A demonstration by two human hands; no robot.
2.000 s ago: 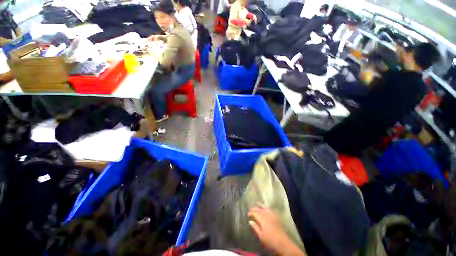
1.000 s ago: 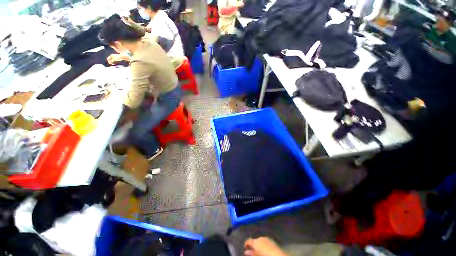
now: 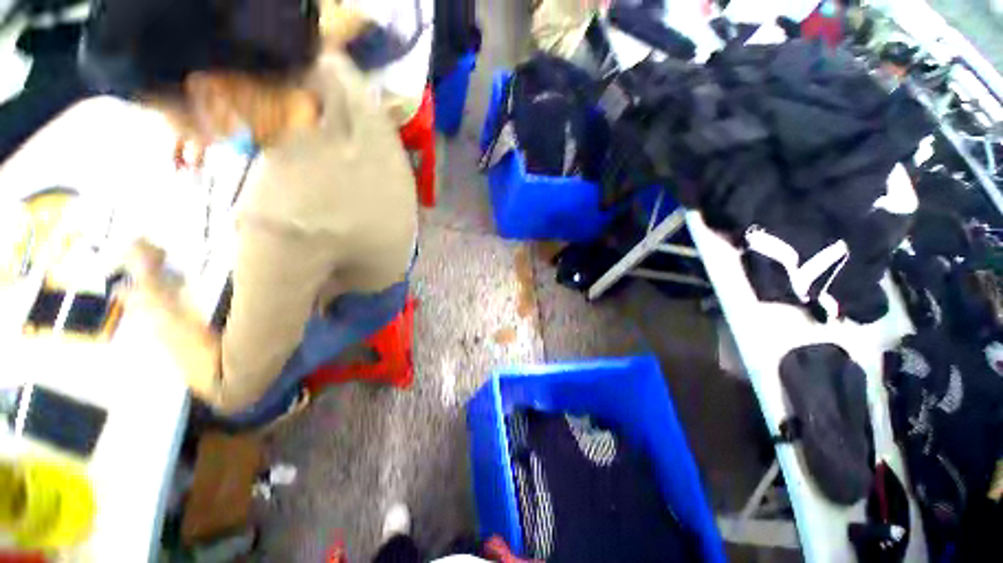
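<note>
Neither of my hands shows in the head view now. Nearest in front of me, at the bottom, is a large blue bin (image 3: 676,462) on the floor. It holds dark pieces (image 3: 616,495), some with white striped or patterned patches. The bin's near end is cut off by the picture's bottom edge. A white-tipped shoe (image 3: 396,521) shows at the bottom, left of the bin.
A seated person (image 3: 319,209) works at the white table (image 3: 132,462) on the left. A red stool (image 3: 385,350) stands beneath. On the right, a table (image 3: 720,275) bears heaped dark garments (image 3: 781,121). Another blue bin (image 3: 539,203) stands farther ahead.
The view has moved forward along the aisle; the seated person and tables look larger and closer. The hand at the bottom has left the picture. The near-left bin is out of view.
</note>
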